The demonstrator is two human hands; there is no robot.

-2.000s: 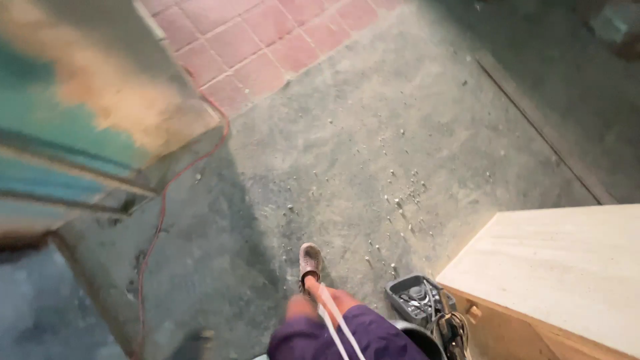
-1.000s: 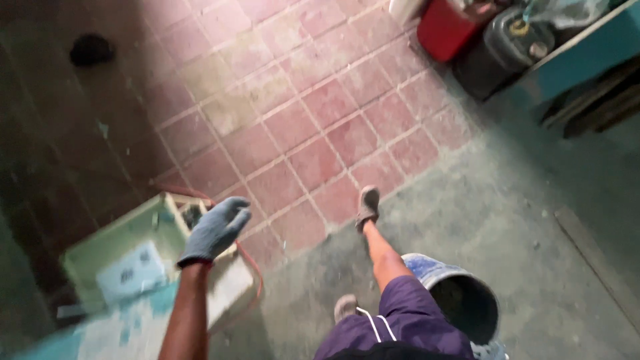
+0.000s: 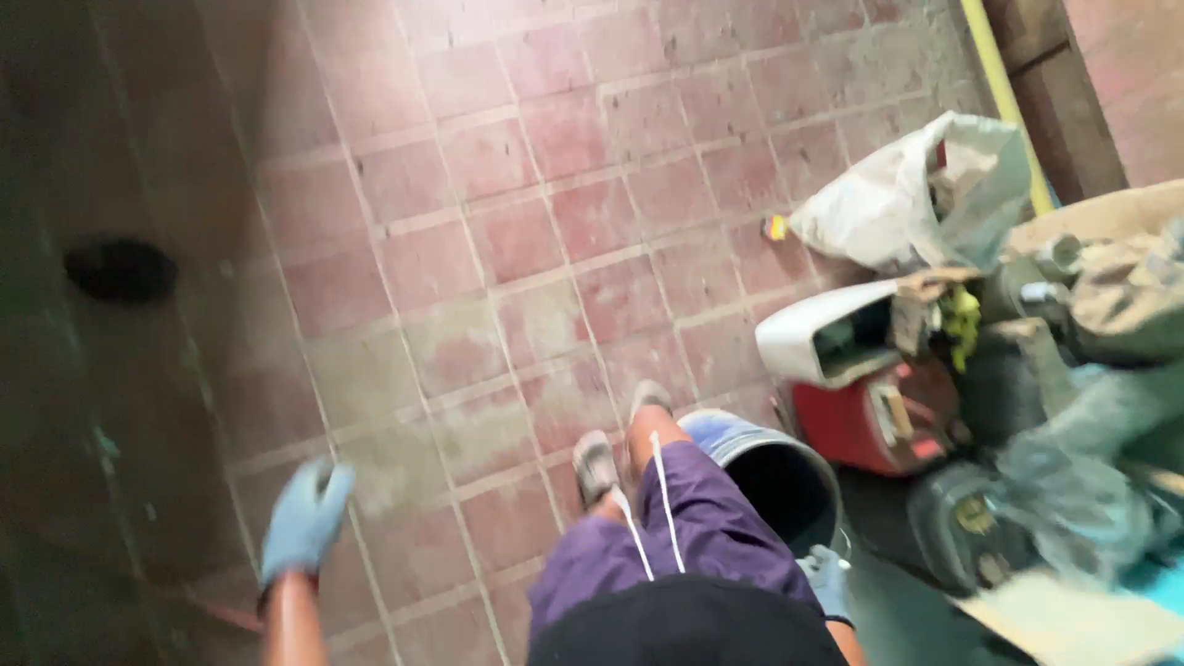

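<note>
My left hand (image 3: 308, 518), in a light blue-grey work glove, hangs over the tiled floor at the lower left, with fingers apart and nothing in it. At the lower right my right hand (image 3: 826, 578), also gloved, is at the handle of a blue and white bucket (image 3: 726, 435), its fingers closed around it. The bucket hangs tilted beside my right leg, its mouth showing a dark inside; I cannot tell what it contains. Part of the right hand lies behind the purple shorts (image 3: 684, 518).
Right of me stand a white open container (image 3: 795, 333), a red plastic jug (image 3: 842, 416), a dark jug (image 3: 953, 527) and a white sack (image 3: 869, 208) with stuff inside. A yellow pole (image 3: 1004, 102) rises behind. A dark round object (image 3: 120, 268) lies on the left floor.
I have walked from the grey concrete floor onto the red tiles. The bucket has come along at my right side. The crate near my left hand one second ago is out of view.
</note>
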